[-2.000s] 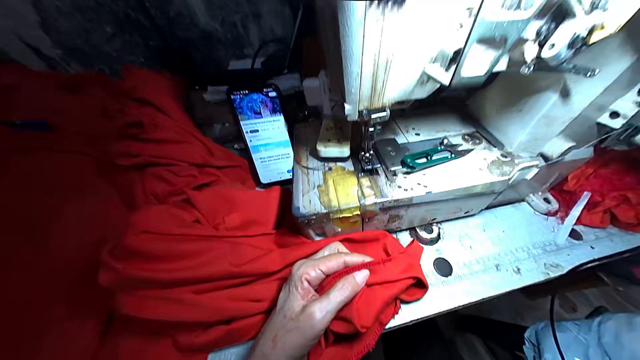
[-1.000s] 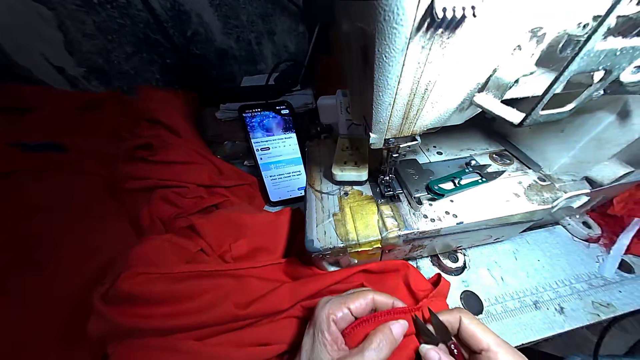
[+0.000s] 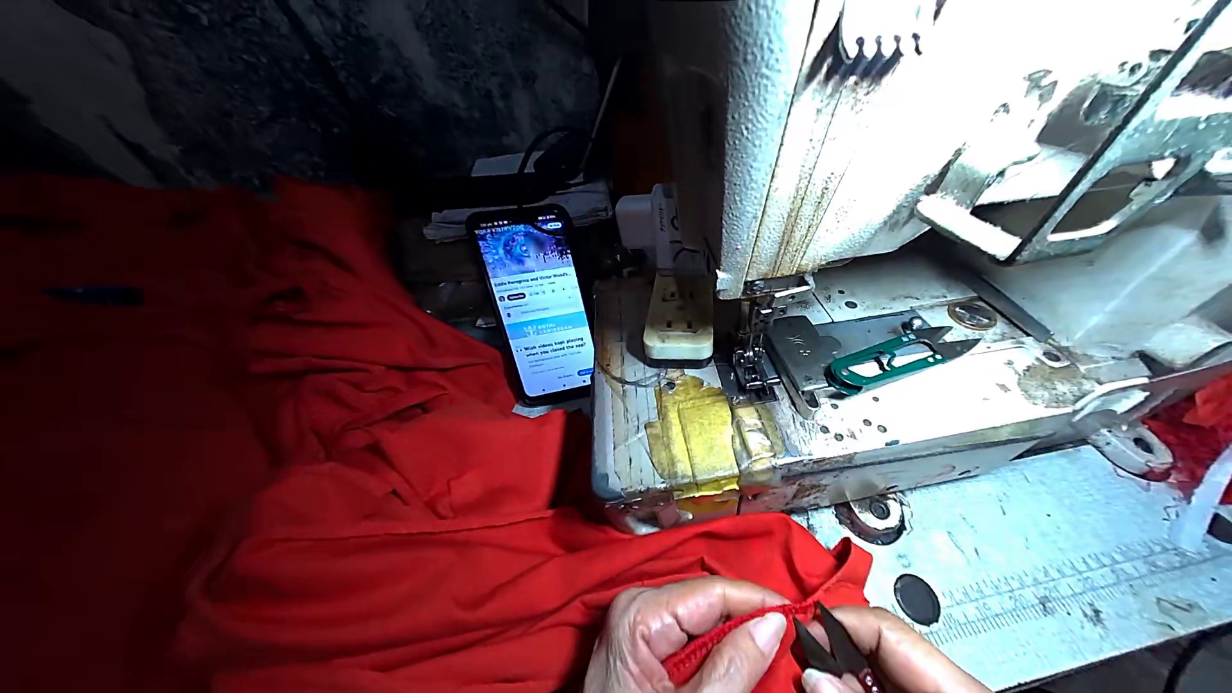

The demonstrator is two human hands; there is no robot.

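Red fabric (image 3: 414,577) lies in folds across the left and the bottom of the view. Its stitched edge is pinched between the thumb and fingers of my left hand (image 3: 688,635). Close to its right, my right hand (image 3: 895,650) holds dark thread snips (image 3: 833,645), their blades parted, with the tips at the seam edge. Above both hands stands a sewing machine (image 3: 780,144), its presser foot (image 3: 756,371) over the bed with no fabric under it. Green-handled thread snips (image 3: 895,361) rest on the machine bed.
A lit phone (image 3: 534,308) leans behind the fabric, left of the machine. A white power socket block (image 3: 679,322) and yellow tape (image 3: 698,438) are on the bed's left end. The table's ruler markings (image 3: 1049,587) run along the right front. More red cloth (image 3: 1198,433) lies at the far right.
My right hand, not in view two seconds ago, came in with the dark snips, whose tips are now at the seam edge. My left hand still holds the fabric. The view has shifted closer to the machine.
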